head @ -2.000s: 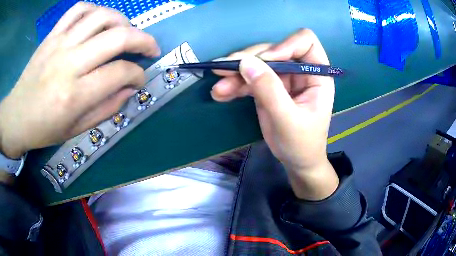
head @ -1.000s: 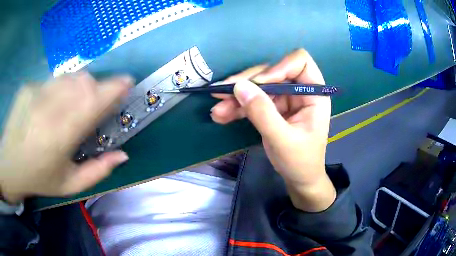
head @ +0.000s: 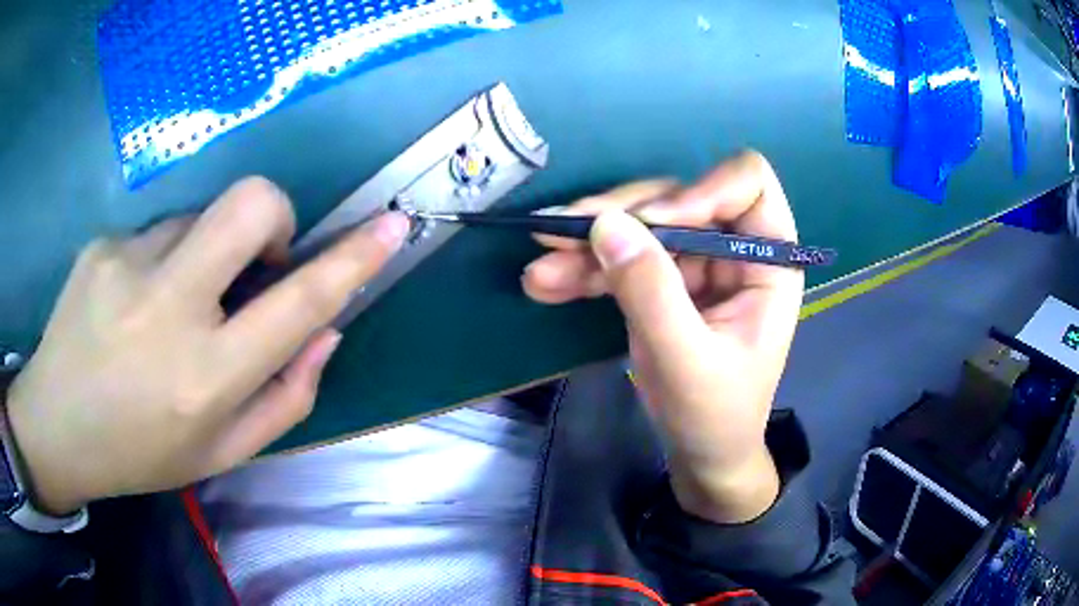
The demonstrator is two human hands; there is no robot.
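The grey-silver LED strip board [head: 444, 140] lies slanted on the green bench top. One round LED [head: 471, 167] with a yellow-orange centre shows near its upper right end. My left hand [head: 195, 343] covers the lower left part of the board, with one fingertip pressed on the second LED spot. My right hand [head: 692, 296] holds the black tweezers [head: 674, 239] between thumb and fingers. The tweezer tip is at that same spot, beside my left fingertip. Whether the tip holds a small piece, I cannot tell.
The blue carrier sheet [head: 266, 65] with rows of dots lies beyond the board. Overlapping glossy blue sheets [head: 935, 101] and a narrow blue strip [head: 1008, 89] lie at the right of the bench. A yellow floor line [head: 899, 271] and a white-framed black object [head: 917, 491] are beyond the bench edge.
The tweezers moved from the end LED to the second one. My left hand lifted off the board, swept back, and now has a fingertip on the second LED spot. The board shifted right in view.
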